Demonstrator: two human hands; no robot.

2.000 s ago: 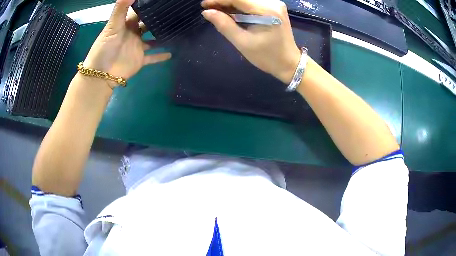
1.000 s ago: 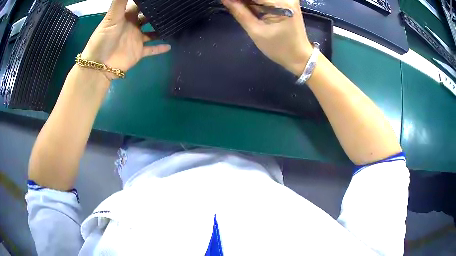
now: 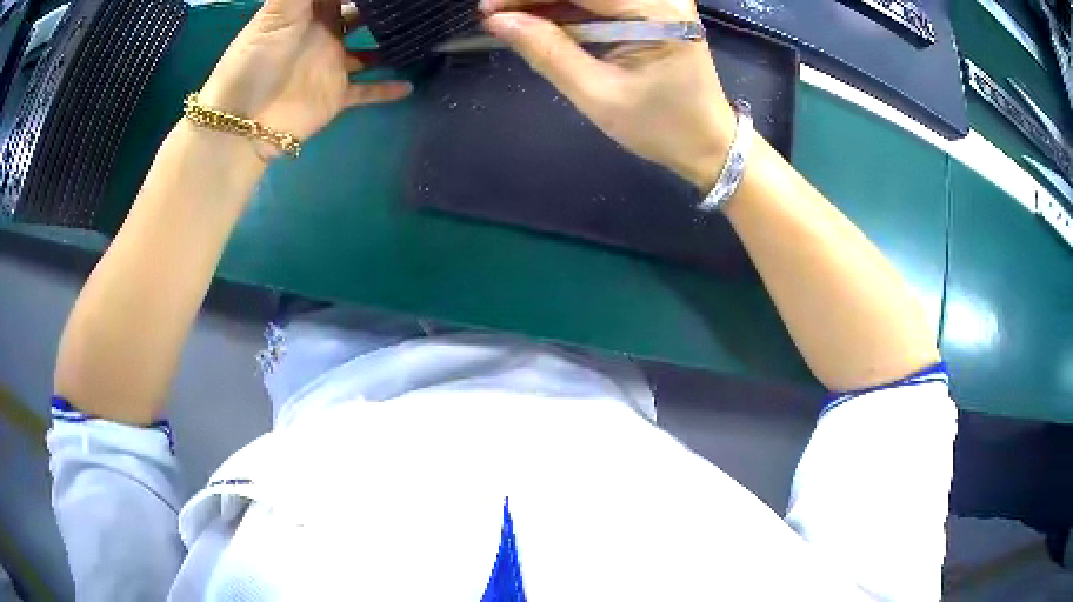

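Observation:
A dark ridged stack of fixture bars (image 3: 420, 26) is held tilted at the top edge, partly cut off. My left hand (image 3: 292, 65) grips its left side, with thumb or finger spread below it. My right hand (image 3: 612, 88) holds silvery tweezers (image 3: 630, 32) like a pen, with its fingers at the stack's right side. The tweezers' tips cannot be made out clearly. The black tray (image 3: 530, 176) lies on the green bench below both hands, with small pale specks in it.
A second ridged stack of bars (image 3: 100, 112) stands at the far left of the green bench (image 3: 847, 212). A plain black cover block (image 3: 871, 65) lies behind the tray, with dark rails (image 3: 1014, 104) at the upper right. A white strip crosses the bench.
The held stack has shifted slightly up and right, and less of it shows. My right hand has come back in against it. Its tweezers lie flatter and show more clearly.

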